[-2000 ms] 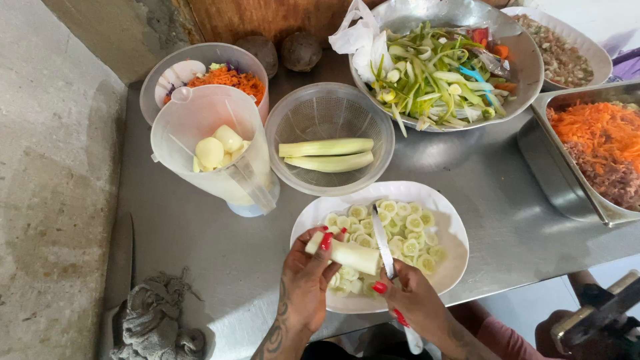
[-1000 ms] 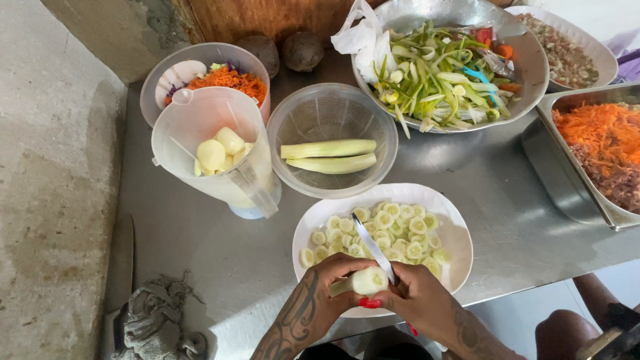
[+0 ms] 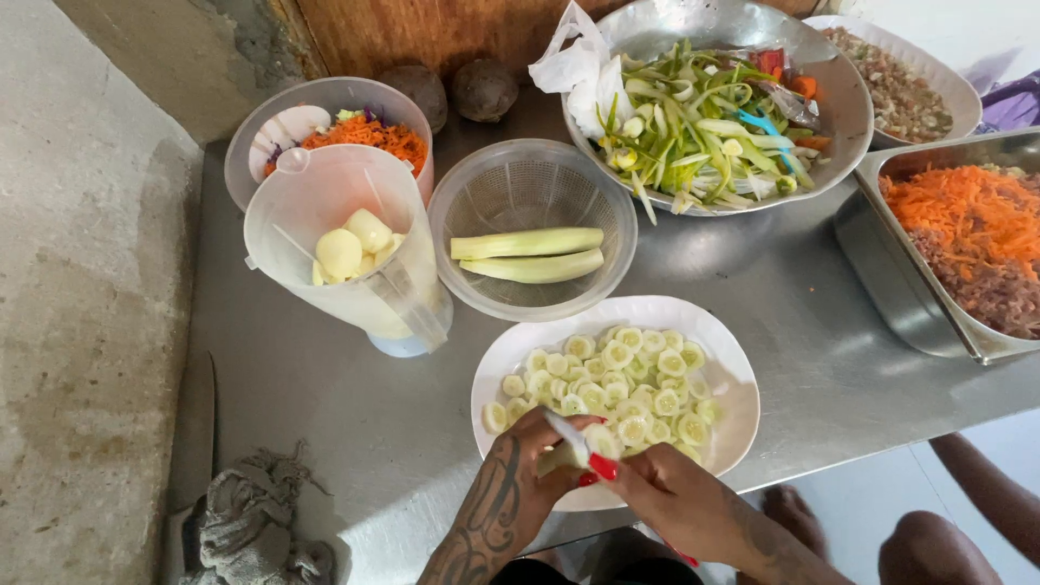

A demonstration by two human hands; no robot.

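My left hand point(image 3: 540, 455) holds a peeled cucumber piece point(image 3: 601, 441) over the near side of a white oval plate point(image 3: 735, 390). In my right hand point(image 3: 662, 487) is a small knife point(image 3: 566, 432), its blade against the cucumber and its red handle partly hidden under the palm. Thin cucumber slices point(image 3: 617, 382) are spread over the plate. Just beyond it, two whole peeled cucumbers point(image 3: 528, 254) lie side by side in a clear plastic strainer bowl point(image 3: 621, 236).
Left stand a blender jug point(image 3: 325, 236) of peeled potatoes and a tub point(image 3: 236, 154) with grated carrot. A metal bowl point(image 3: 849, 138) of peelings and a steel pan point(image 3: 914, 301) stand right. A large knife point(image 3: 199, 422) and grey cloth point(image 3: 252, 520) lie near left. Another person's legs point(image 3: 926, 544) show.
The knife was held out in front of the cucumber piece two seconds ago; now its blade crosses the piece's end. Both hands have shifted slightly left over the plate.
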